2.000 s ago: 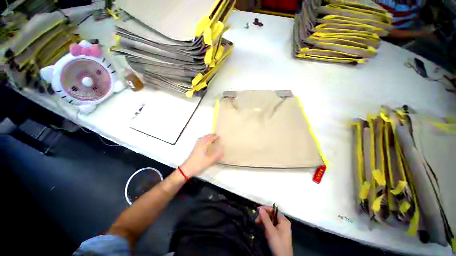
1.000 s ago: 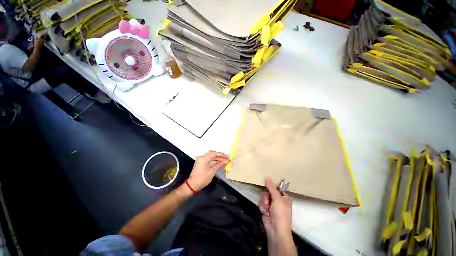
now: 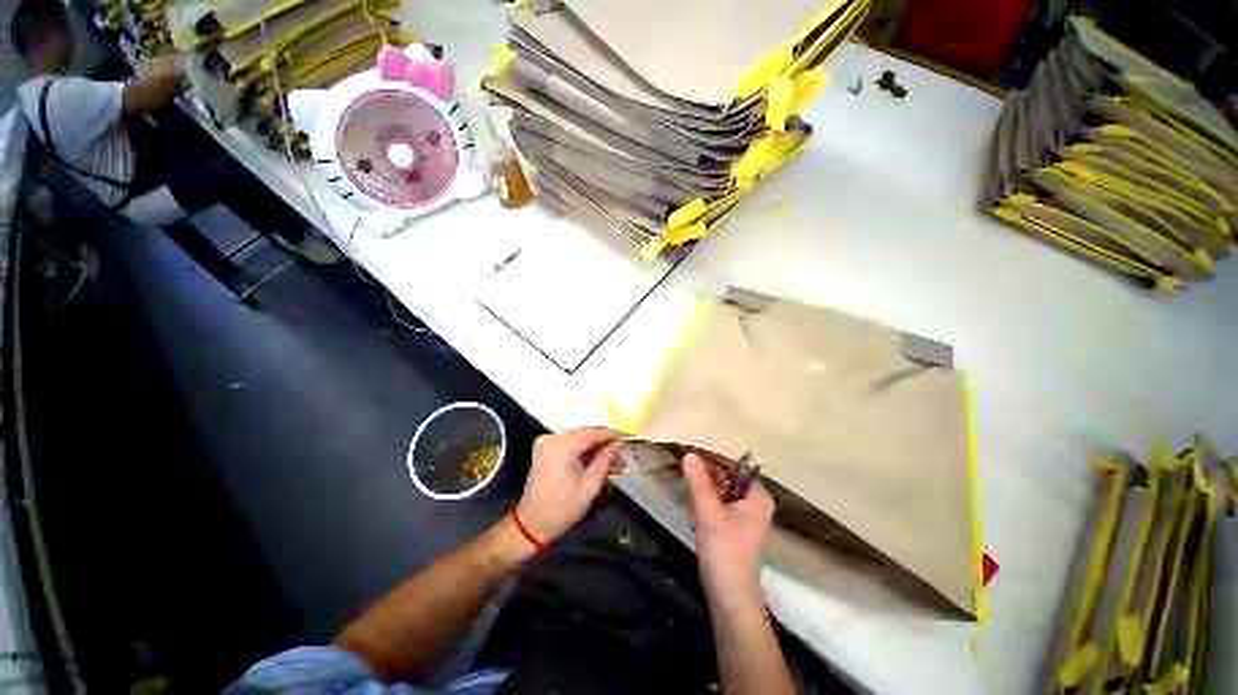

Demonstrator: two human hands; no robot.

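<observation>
A beige fabric bag panel (image 3: 828,421) with yellow side edges lies on the white table, two grey tabs at its far edge. Its near edge is lifted and parted, showing a dark opening. My left hand (image 3: 568,486) pinches the near-left corner, just below a yellow tape tail (image 3: 621,414). My right hand (image 3: 726,523) is at the near edge, with small dark thread snips (image 3: 740,478) held in it. Its fingertips are at the parted edge; whether they also grip the cloth is unclear.
A tall panel stack (image 3: 638,122) stands behind, with a cat-face fan (image 3: 398,152) and amber bottle (image 3: 511,182) beside it. More stacks stand far right (image 3: 1113,163) and near right (image 3: 1154,584). A bin (image 3: 458,451) is on the floor. A person (image 3: 95,143) is at far left.
My right hand has come up from below the table edge with the snips to the panel. The near edge has been lifted and parted. The view has shifted, and the panel is turned.
</observation>
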